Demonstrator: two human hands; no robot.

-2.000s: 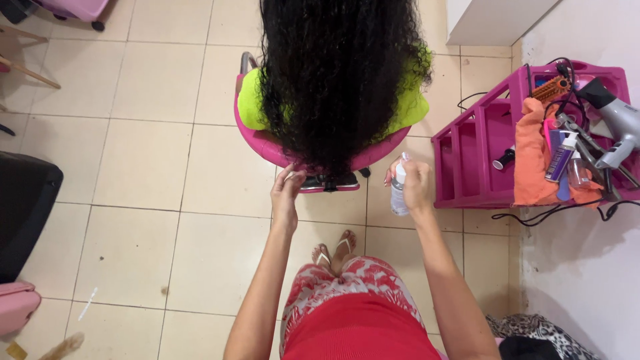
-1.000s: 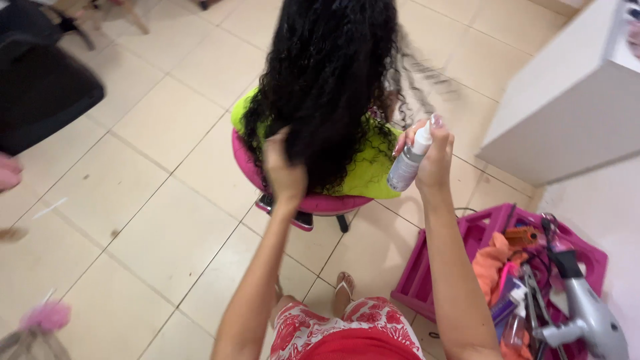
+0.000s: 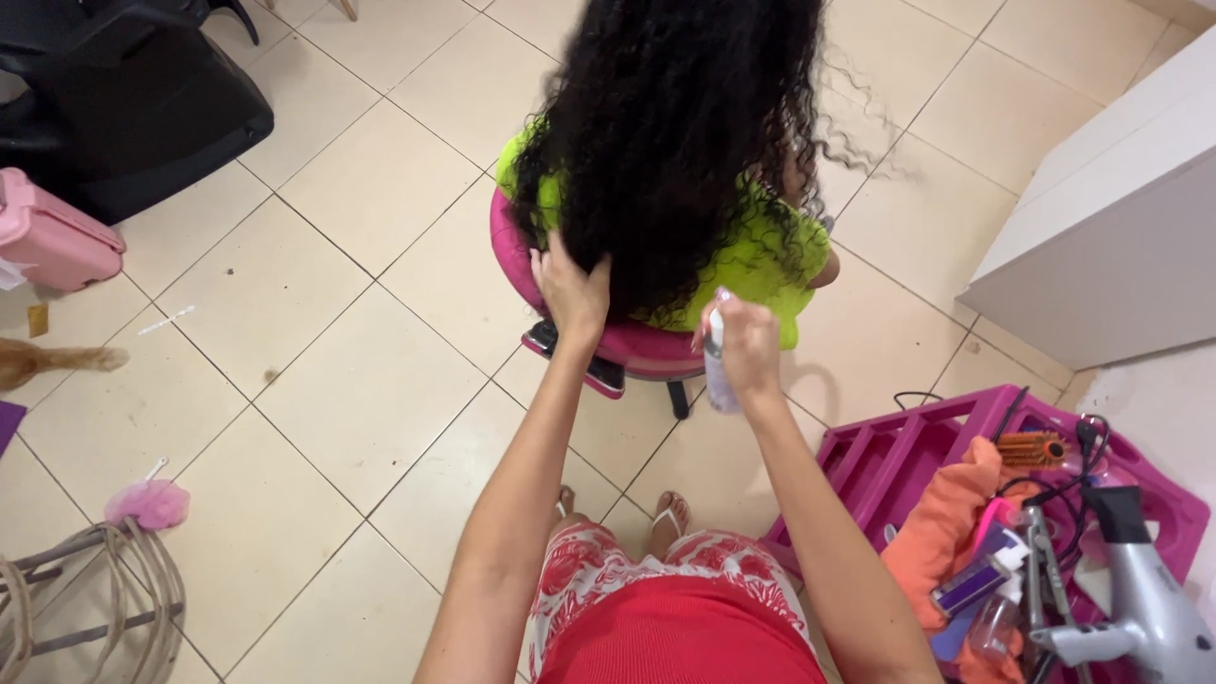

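A person in a lime-green top point(image 3: 760, 271) sits on a round pink chair point(image 3: 655, 350), facing away from me. Long black curly hair point(image 3: 665, 142) hangs down the person's back. My left hand point(image 3: 573, 290) is at the lower left of the hair, fingers spread against the strands; whether it grips any cannot be made out. In my right hand point(image 3: 746, 347), a clear spray bottle point(image 3: 719, 375) with a white top is held upright beside the lower right of the hair, with a finger on the top.
A pink trolley point(image 3: 855, 446) at the right carries an orange towel point(image 3: 936, 541), a silver hair dryer point(image 3: 1154, 608), a round brush point(image 3: 1031, 448) and bottles. White furniture point(image 3: 1111, 209) stands beyond. At left are a black chair point(image 3: 142, 104), a pink case point(image 3: 57, 233) and an animal's tail point(image 3: 81, 359).
My left hand has moved from below the hair ends to the hair's lower left. The spray bottle stays in my right hand, now lower beside the hair. The view has turned.
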